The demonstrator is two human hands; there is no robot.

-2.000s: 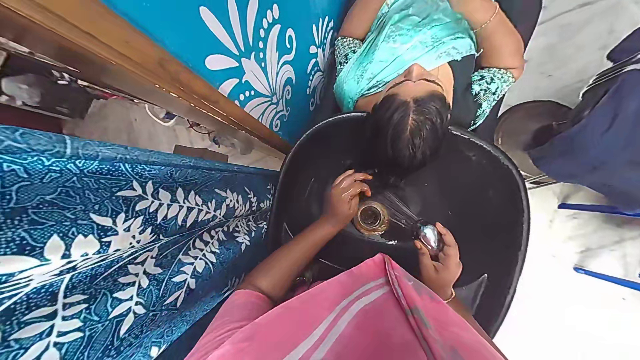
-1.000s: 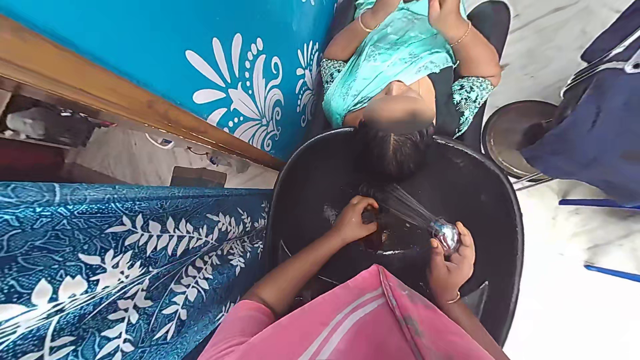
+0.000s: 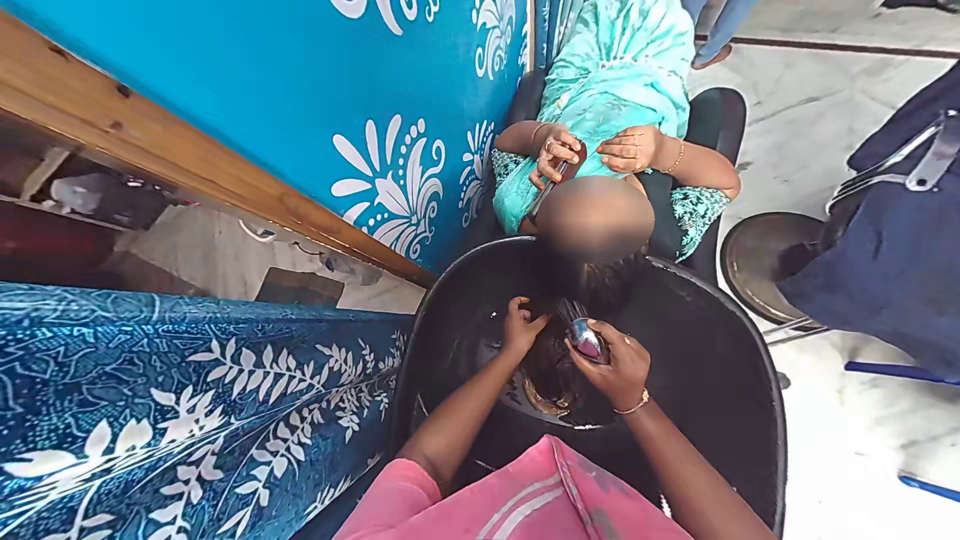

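Note:
My right hand (image 3: 619, 364) holds a shiny metal shower head (image 3: 588, 340) over a black wash basin (image 3: 712, 375), and water sprays from it toward a reclining person's dark hair (image 3: 600, 285). Left of the spray, my left hand (image 3: 521, 326) has its thumb and fingers apart near the wet strands that hang down in the basin; no object shows in it. A round drain fitting (image 3: 551, 405) lies below the hands, partly covered by dark hair. The person's head rests at the basin's far rim.
The reclining person, in a turquoise garment (image 3: 615, 97), holds a dark flat object (image 3: 551, 184). A blue wall (image 3: 225, 112) with white motifs and a blue patterned curtain (image 3: 187, 420) stand at the left. At the right are a round stool (image 3: 772, 262) and dark blue cloth (image 3: 885, 255).
The shower head has moved closer to the hair and my left hand. The reclining person's hands have come down near the face, one with a dark object. The view now takes in more of that person.

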